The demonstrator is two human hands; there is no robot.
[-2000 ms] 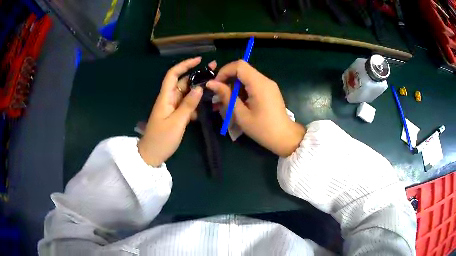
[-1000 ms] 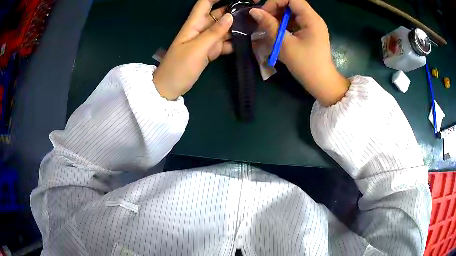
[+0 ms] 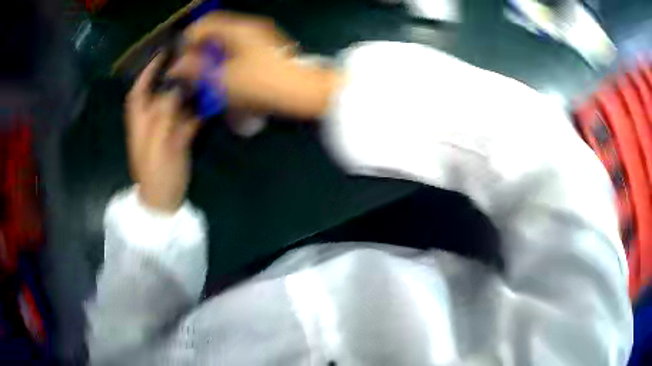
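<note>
The picture is strongly blurred. My left hand (image 3: 161, 136) is raised at the upper left with its fingers around a dark thing, the wristwatch (image 3: 168, 75), mostly hidden and smeared. My right hand (image 3: 247, 68) is beside it, its fingers at the watch. The blue stick tool (image 3: 211, 89) is held in my right hand and points down and slightly left. A small whitish piece (image 3: 248, 125), maybe cloth, shows just below my right hand. The watch strap cannot be made out.
The dark green bench (image 3: 286, 171) lies under my hands. A wooden edge (image 3: 146, 43) is at the upper left. A red tray (image 3: 622, 136) is at the right. Blurred white things (image 3: 432, 8) lie at the top. Red and blue shapes stand at the far left.
The view has swung and tilted, so my hands and the watch now show further left and the red tray higher at the right. The blue stick is still in my right hand.
</note>
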